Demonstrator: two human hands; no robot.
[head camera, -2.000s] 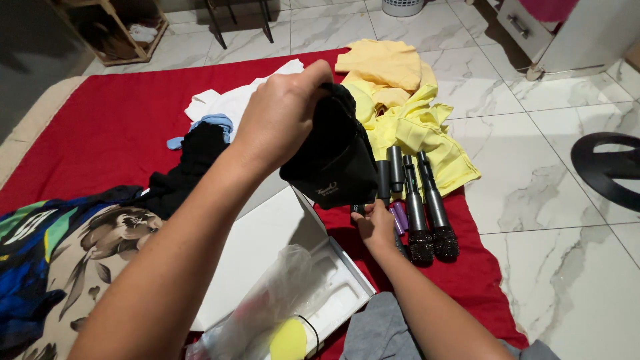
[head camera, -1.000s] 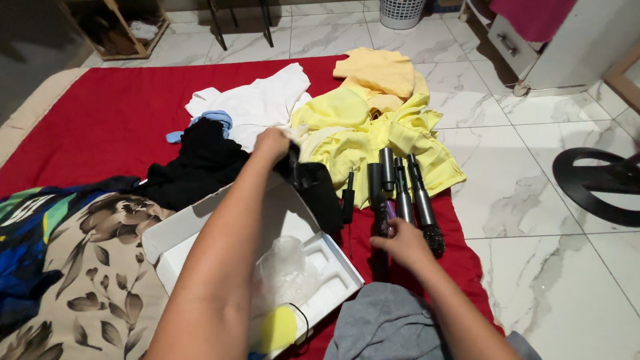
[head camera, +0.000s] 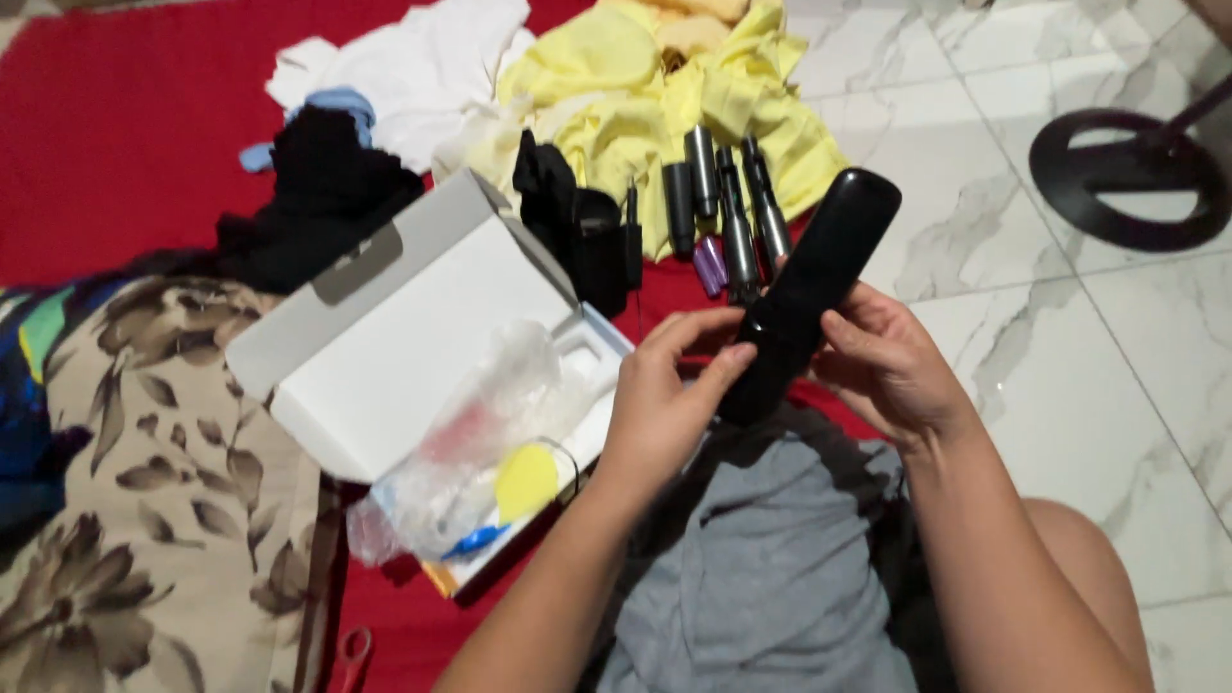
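Both my hands hold a long black case-like object with rounded ends, tilted up to the right. My left hand (head camera: 679, 385) grips its lower end between thumb and fingers. Behind its middle, my right hand (head camera: 881, 371) supports it with the thumb on its edge. The black object (head camera: 813, 260) hides part of what lies behind it. Just beyond are several dark and silver cylindrical tools (head camera: 736, 226), a dark cylinder (head camera: 679, 207) and a small purple piece (head camera: 710, 267). A black pouch (head camera: 592, 250) lies to their left, beside a thin black item (head camera: 632, 241).
An open white box (head camera: 414, 337) holds clear plastic wrapping (head camera: 481, 433) and a yellow disc (head camera: 526, 481). Around it lie yellow clothes (head camera: 616, 58), a white garment (head camera: 423, 67), black cloth (head camera: 327, 192) and floral fabric (head camera: 183, 462). A black round base (head camera: 1136, 178) stands on the tiles; red scissors' handle (head camera: 356, 645) lies at the bottom.
My left hand has let go of the black pouch, which now lies beyond the box. Both hands have come together on the long black object. The view has moved closer and downward.
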